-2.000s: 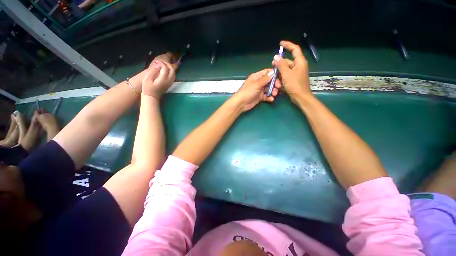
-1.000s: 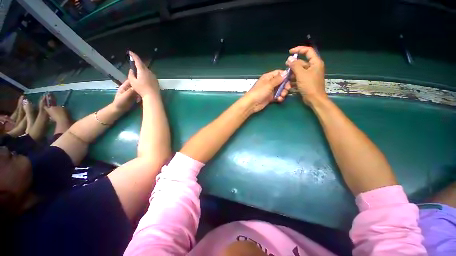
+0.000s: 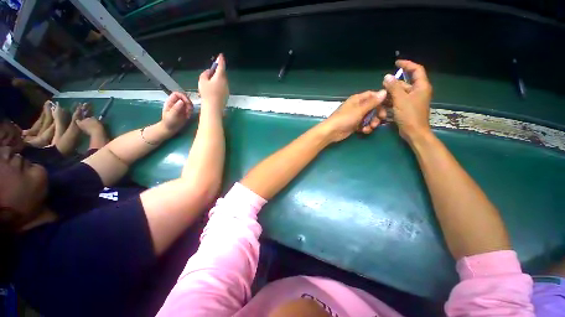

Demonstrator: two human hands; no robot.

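Note:
A slim dark pen with a white end is held slanted above the pale rail, its upper end tilted to the right. My left hand grips its lower part between thumb and fingers. My right hand is around its upper part, with the white tip showing between thumb and index finger. The middle of the pen is hidden by my fingers.
Dark pens lie spaced apart on the green belt. A white chipped rail edges the glossy green ledge. At left a neighbour in dark clothing holds a pen; a grey post slants above.
The view has shifted, so my hands and the pen appear farther right. My fingers now cover more of the pen. The neighbour's hands have moved apart, one raised with a pen.

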